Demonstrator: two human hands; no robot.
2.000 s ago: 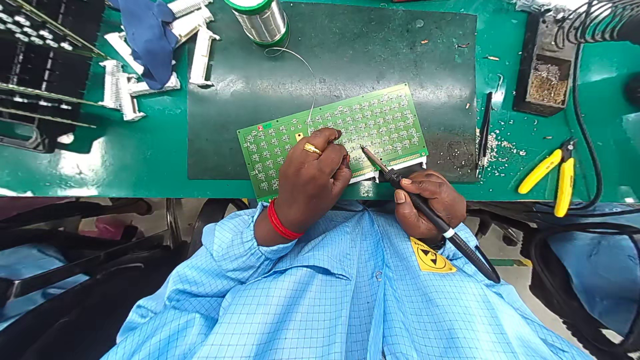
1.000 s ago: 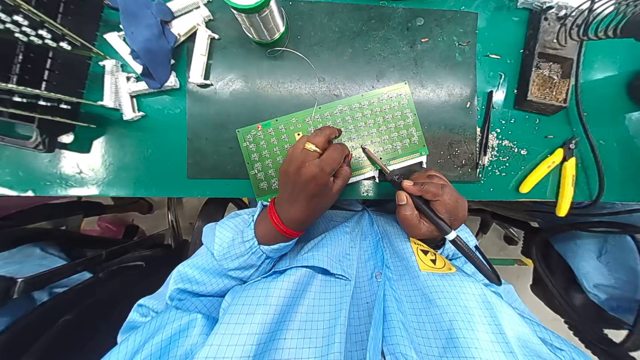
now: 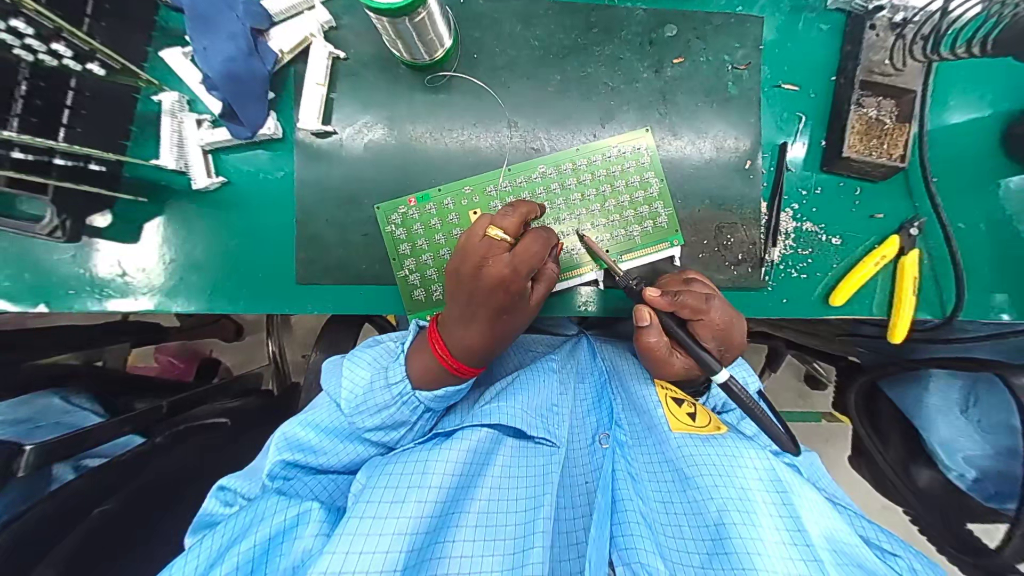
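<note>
A green printed circuit board [image 3: 592, 180] with rows of small components lies tilted on a dark mat [image 3: 400, 160], white connectors [image 3: 652, 258] along its near edge. My left hand [image 3: 504, 272] rests over the board's middle, fingers bent around the solder wire [image 3: 507, 132], whose end is hidden by them. That wire runs up to a solder spool [image 3: 412, 32]. My right hand [image 3: 692, 324] holds a soldering iron [image 3: 680, 336] by its black handle. The iron's tip is at the board, just right of my left fingertips; whether it touches is not clear.
Yellow-handled cutters [image 3: 884, 276], black tweezers [image 3: 774, 204] and scattered bits of debris lie at the right, below a soldering-iron stand [image 3: 876, 104] with a black cable. White connectors [image 3: 318, 86], a blue cloth [image 3: 232, 64] and a black rack [image 3: 68, 104] of boards are at the left.
</note>
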